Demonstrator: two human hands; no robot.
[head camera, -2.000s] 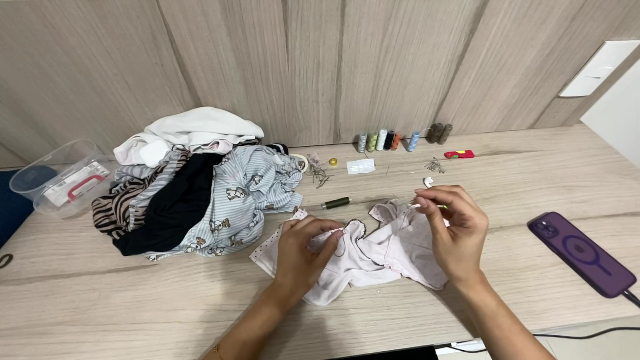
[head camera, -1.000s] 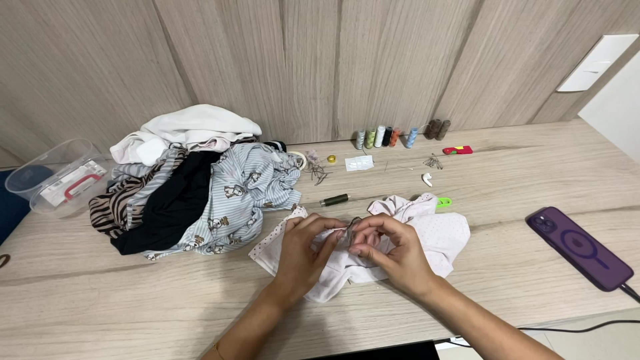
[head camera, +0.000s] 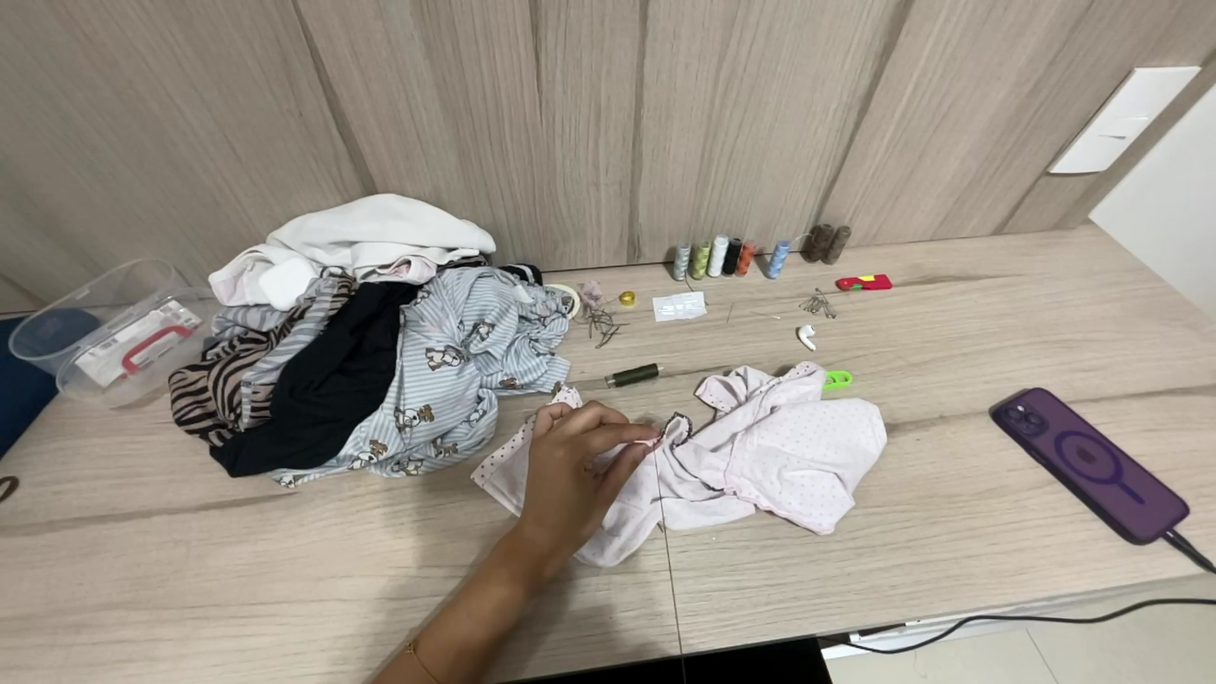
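My left hand (head camera: 581, 464) pinches the edge of a pale pink dotted garment (head camera: 803, 446) between thumb and fingertips, next to a dark-edged fold. From this pinch a thin dark thread (head camera: 670, 551) runs down past the front edge of the table. My right hand is out of view. Behind the garment lies a dark green thread spool (head camera: 634, 376), and a bright green plastic clip or threader (head camera: 838, 380) touches the garment's far side.
At the left are a pile of clothes (head camera: 323, 380) and a clear plastic box (head camera: 71, 366). Thread spools (head camera: 719, 256), safety pins (head camera: 819, 304), a white earbud (head camera: 807, 336) and a red-yellow item (head camera: 864, 283) stand or lie behind. A purple-cased phone (head camera: 1092, 461) with a cable lies right.
My right hand, earlier at the garment beside my left hand, has left the view. The thin thread now shows stretched toward the front. My left hand keeps its pinch on the cloth.
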